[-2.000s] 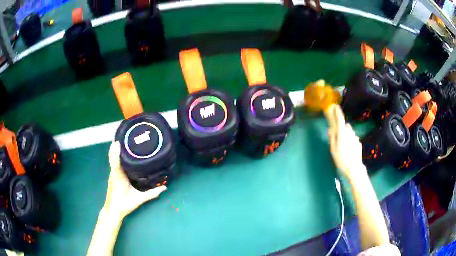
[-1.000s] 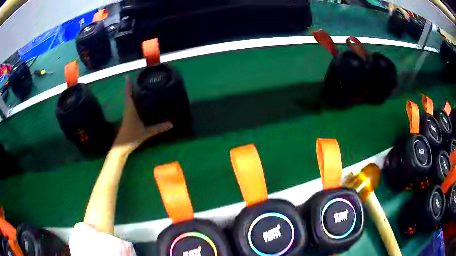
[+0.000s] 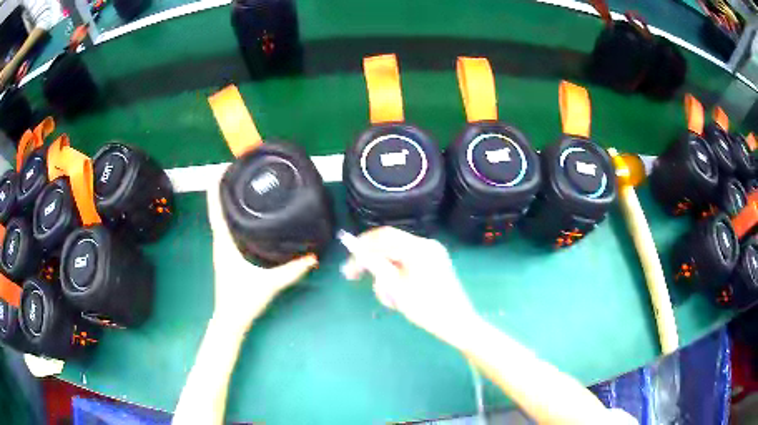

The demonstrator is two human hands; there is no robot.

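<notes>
My left hand (image 3: 241,278) is closed around the lower left side of a black portable speaker (image 3: 278,203). This speaker stands on end with an orange strap up and an unlit ring. My right hand (image 3: 399,270) holds the small pale plug of the USB cable (image 3: 345,239) between its fingers, just right of the speaker and apart from it. The thin white lead hangs below the hand. Three more speakers stand to the right with lit rings, the nearest one (image 3: 394,170) beside the held speaker.
A mallet (image 3: 644,249) with an amber head lies right of the lit speakers. Grouped speakers stand at left (image 3: 104,274) and right (image 3: 694,170). More speakers are on the green belt (image 3: 499,41) behind the white strip. Blue bins (image 3: 665,386) are below the bench edge.
My left hand has come back from the belt and now holds a speaker at the bench. My right hand has come into view with the plug. The view has shifted, showing the three lit speakers higher.
</notes>
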